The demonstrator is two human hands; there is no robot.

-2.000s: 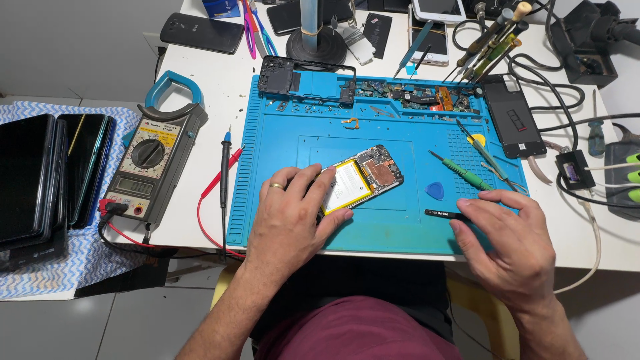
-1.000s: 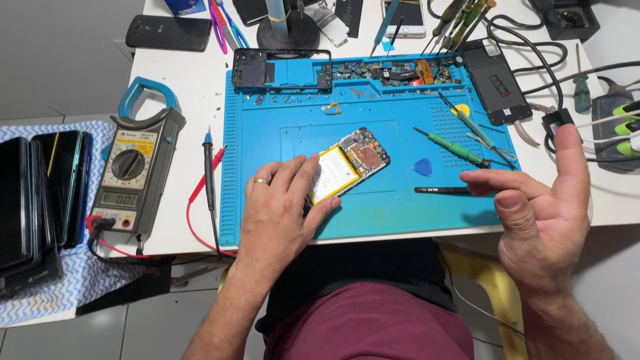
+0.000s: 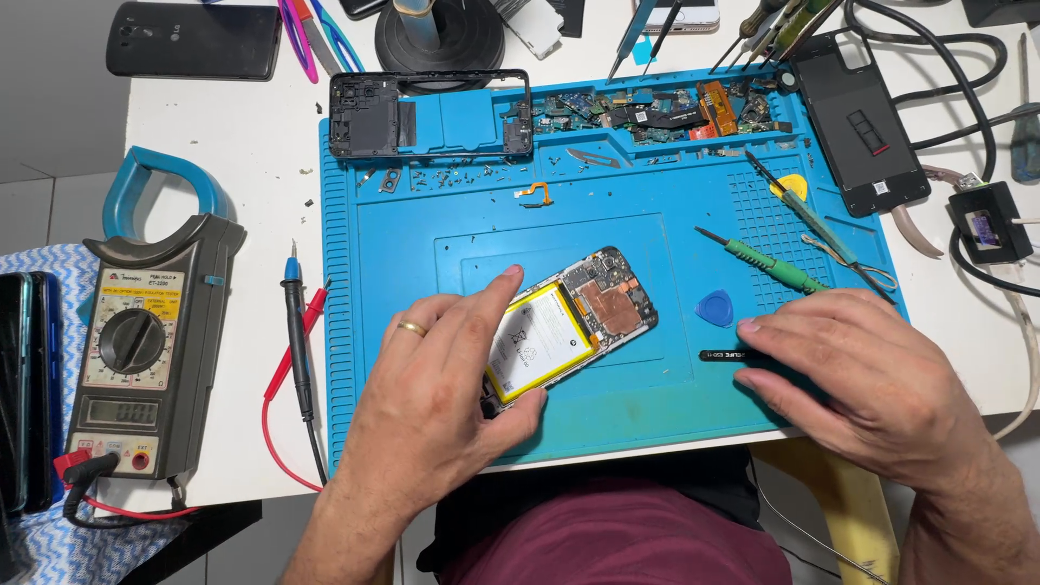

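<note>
My left hand (image 3: 447, 366) grips the lower left end of an opened smartphone (image 3: 613, 296), whose yellow-edged battery (image 3: 543, 341) and copper-covered board show. The phone lies tilted on a blue silicone repair mat (image 3: 569, 431). My right hand (image 3: 869, 390) is over the mat's right side, thumb and fingers apart, at the black tweezers (image 3: 719, 356); their far end is hidden under the hand, and I cannot tell if it touches them. Just above the tweezers lie a blue plastic pick (image 3: 715, 309) and a green-handled screwdriver (image 3: 768, 264).
A clamp meter (image 3: 134, 349) and its probes (image 3: 297, 349) lie at the left. A phone frame (image 3: 366, 122) and small boards (image 3: 642, 114) fill the mat's top tray. A black back cover (image 3: 861, 122) and cables are at the upper right, a flex cable (image 3: 536, 195) above the phone.
My right hand, at the tweezers two seconds ago, rose with its palm turned a second ago and has come back down over them. My left hand has stayed on the phone.
</note>
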